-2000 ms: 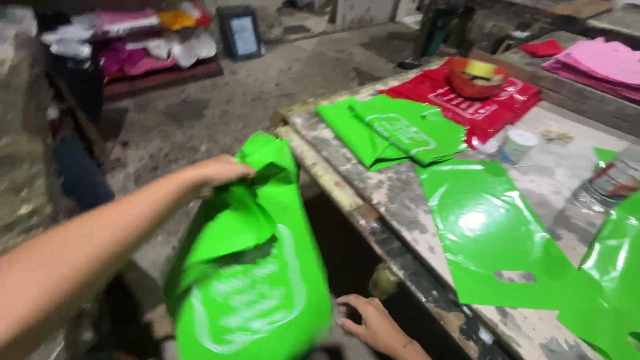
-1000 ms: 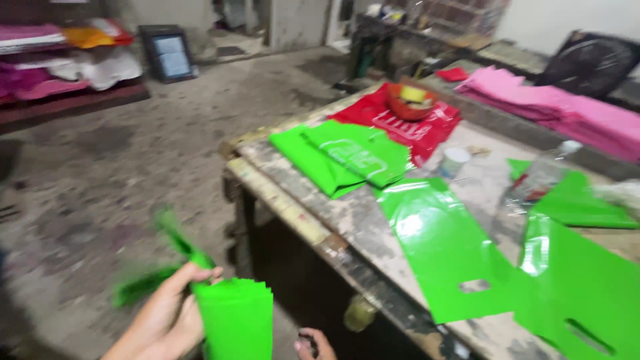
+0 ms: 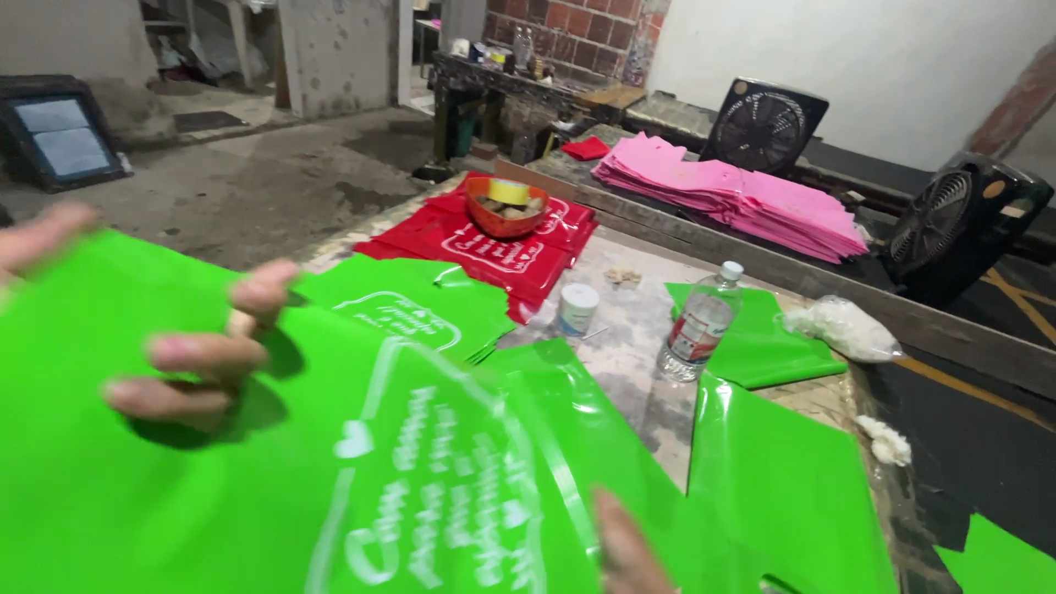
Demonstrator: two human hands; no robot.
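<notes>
Close in front of me, green plastic bags (image 3: 272, 487) with white print spread across the lower left. My left hand (image 3: 202, 363) grips them near the top, its blurred fingers showing against the green surface. At the bags' right edge is my right hand (image 3: 629, 549), blurred and mostly cut off by the frame; whether it grips the edge is not clear. Beyond lie a stack of printed green bags (image 3: 412, 309) and red printed bags (image 3: 429, 227), with an orange bowl (image 3: 505, 216) holding a yellow tape roll on the red ones. More green bags (image 3: 792, 478) lie at right.
On the worktable (image 3: 615, 355) stand a white tub (image 3: 578, 308) and a clear plastic bottle (image 3: 701, 326). A clear plastic bag (image 3: 850, 328) lies at its right edge. Behind a raised board are pink sheets (image 3: 726, 194) and two black fans (image 3: 763, 124) (image 3: 949, 223).
The green bags in my left hand have come up from beside the table, and their printed side now faces me. The view has swung right.
</notes>
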